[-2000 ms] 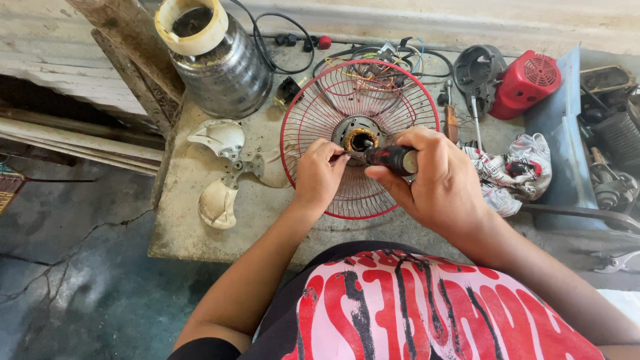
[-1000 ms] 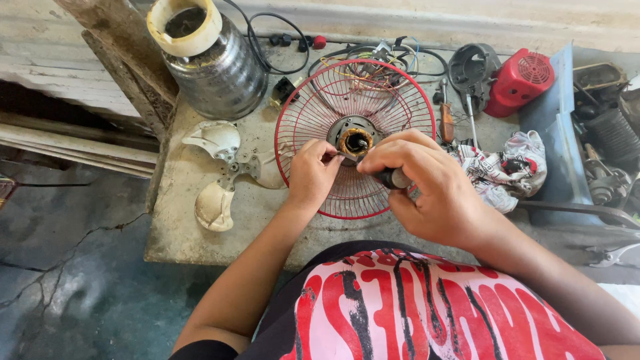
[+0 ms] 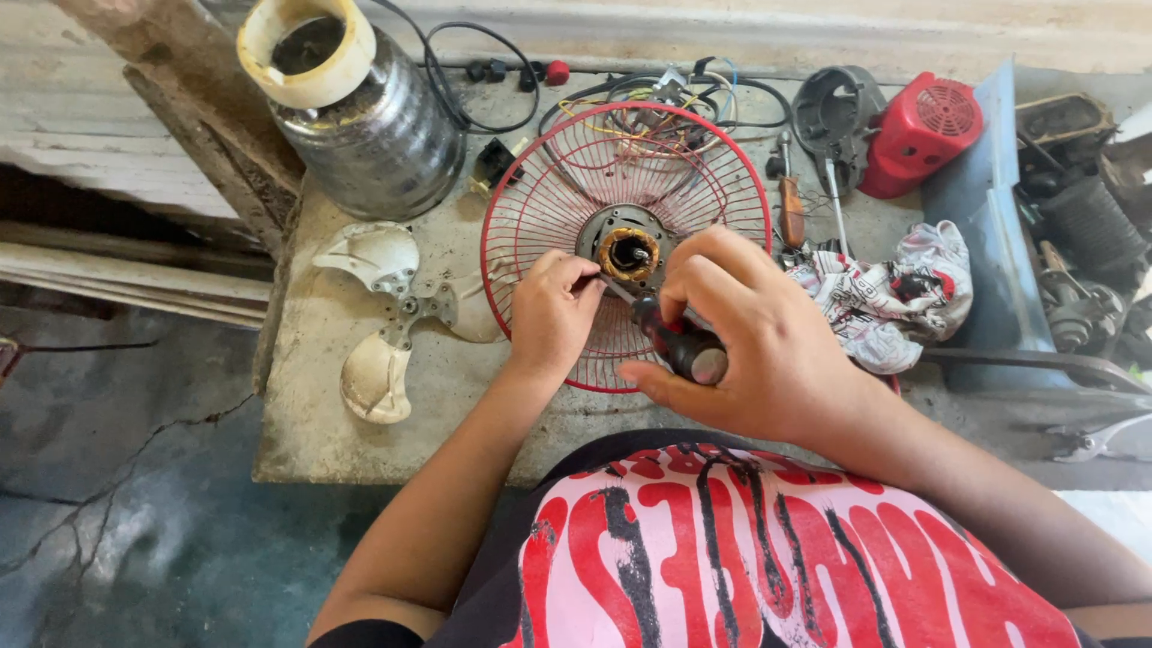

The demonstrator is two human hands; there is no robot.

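Observation:
A red wire fan guard [image 3: 756, 193] lies on the worktable, with a motor stator [image 3: 630, 255] and its copper-coloured winding at the centre. My right hand [image 3: 751, 333] holds a screwdriver [image 3: 681, 340] with a dark and red handle, its shaft slanting up and left to the stator's lower left edge. My left hand [image 3: 556, 310] is over the guard's left part, thumb and forefinger pinched together beside the screwdriver's tip. Whether something small is between those fingers cannot be seen.
Left of the guard are a metal fan blade [image 3: 378, 378] and a metal canister [image 3: 373, 135]. Wires [image 3: 666, 117] lie behind it. To the right are an orange-handled screwdriver [image 3: 792, 211], a grey housing [image 3: 837, 112], a red motor cover [image 3: 922, 135], a crumpled cloth [image 3: 886, 297] and a blue bin [image 3: 981, 225] of parts.
The screwdriver handle in my right hand has changed its angle, and the fingers around it have loosened and spread. My left hand stays by the stator's edge.

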